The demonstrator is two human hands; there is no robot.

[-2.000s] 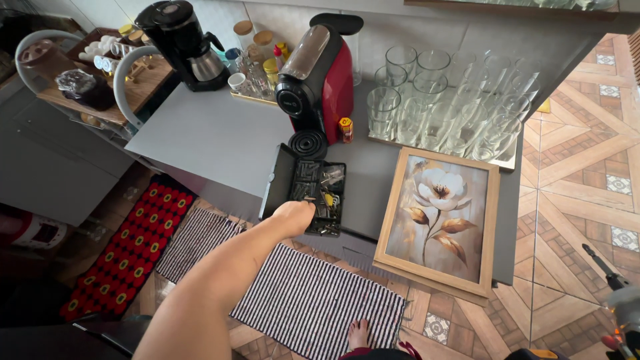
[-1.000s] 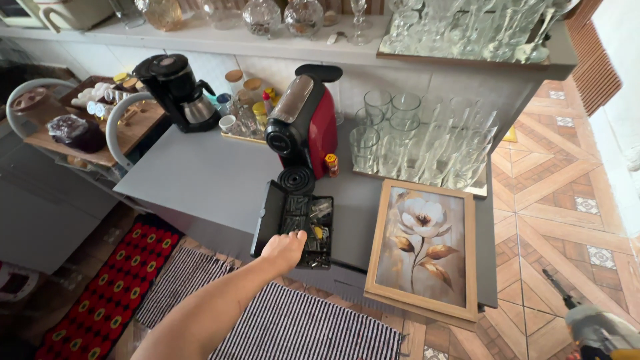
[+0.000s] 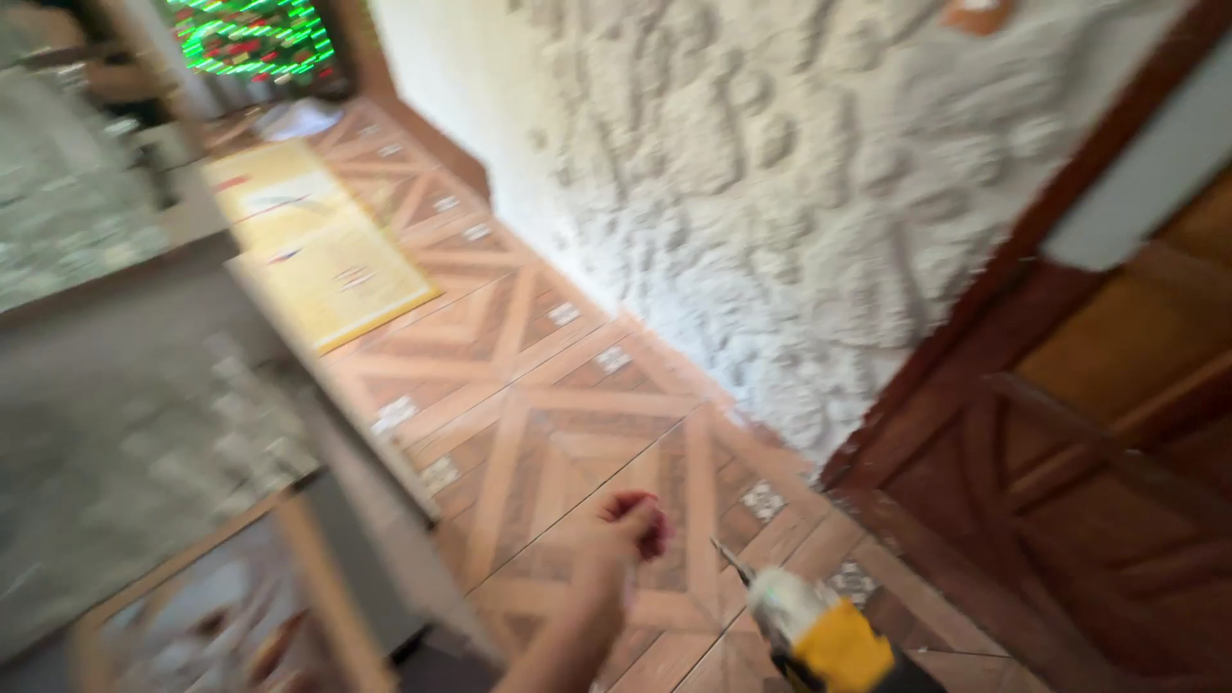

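Observation:
My left hand (image 3: 635,525) is raised over the tiled floor near the lower middle, its fingers curled; blur hides whether anything small is between them. Just to its right, a power drill (image 3: 833,640) with a yellow and black body points up and left, a thin bit (image 3: 733,563) in its chuck. The bit's tip is close to my fingers but apart from them. My right hand is out of view, and the drill's handle is cut off by the bottom edge.
At the lower left, a framed flower picture (image 3: 332,597) lies on the grey counter (image 3: 361,549) beside blurred glassware (image 3: 231,423). A yellow mat or board (image 3: 337,260) lies on the floor. A rough white wall (image 3: 712,192) and a brown wooden door (image 3: 1088,539) stand at the right.
My left hand has left the black case of small parts on the counter and come over beside the drill. The view has swung far to the right.

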